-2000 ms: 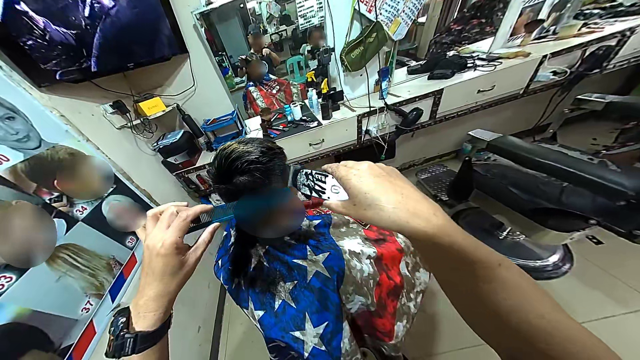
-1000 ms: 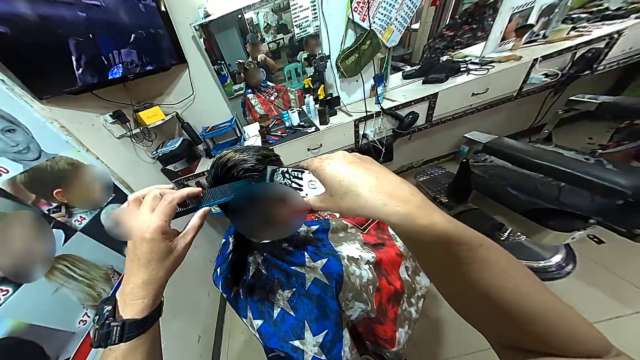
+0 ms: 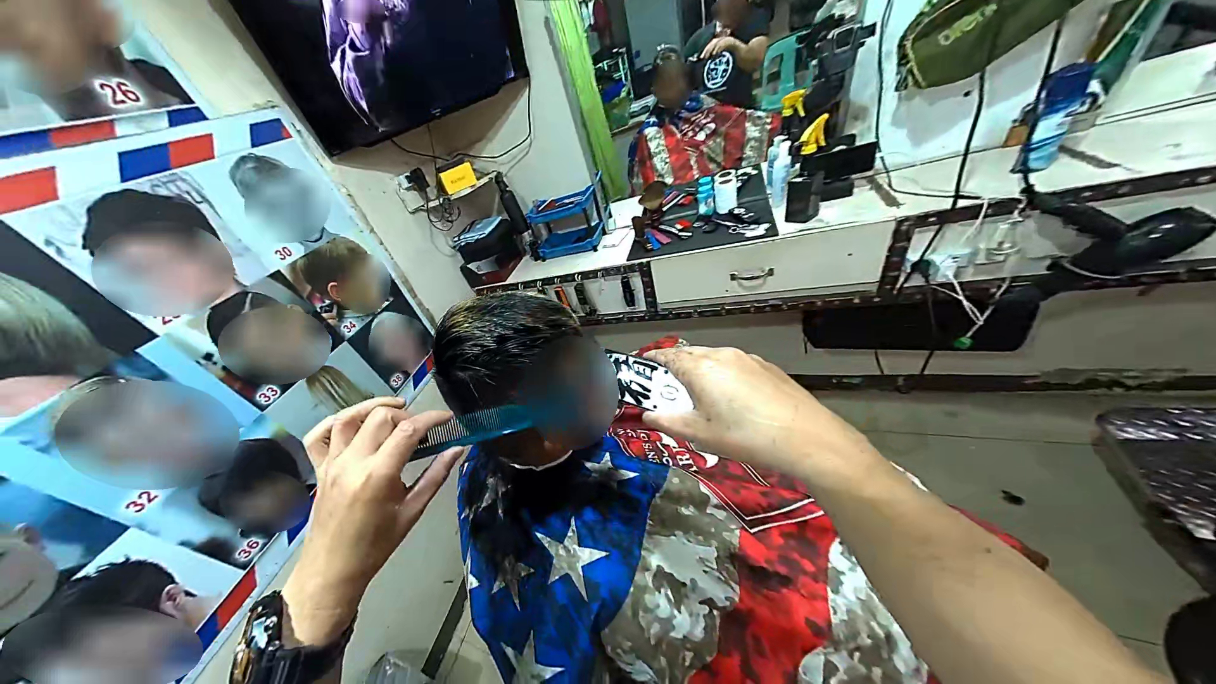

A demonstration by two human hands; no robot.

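A seated person with short dark hair [image 3: 499, 337] wears a barber's cape [image 3: 684, 560] with blue, red and camouflage areas and white stars. My left hand [image 3: 375, 475] holds one end of a blue comb [image 3: 470, 427], whose teeth lie against the side of the head below the hair. On the other side of the head, my right hand [image 3: 722, 394] grips a hair clipper [image 3: 651, 382] with a black-and-white patterned body; its blade end is hidden behind the blurred area. Dark cut hair lies on the cape's blue part.
A white counter [image 3: 826, 247] with drawers runs behind the person, holding bottles [image 3: 779, 171], a blue rack [image 3: 565, 223] and small tools on a black mat [image 3: 703, 223]. A mirror stands above. Haircut posters [image 3: 142, 323] cover the left wall. A hair dryer [image 3: 1140, 242] hangs at right.
The comb, held higher and flatter along the head a second ago, now sits lower on its side. Both hands have kept their hold. The view has shifted nearer and to the left.
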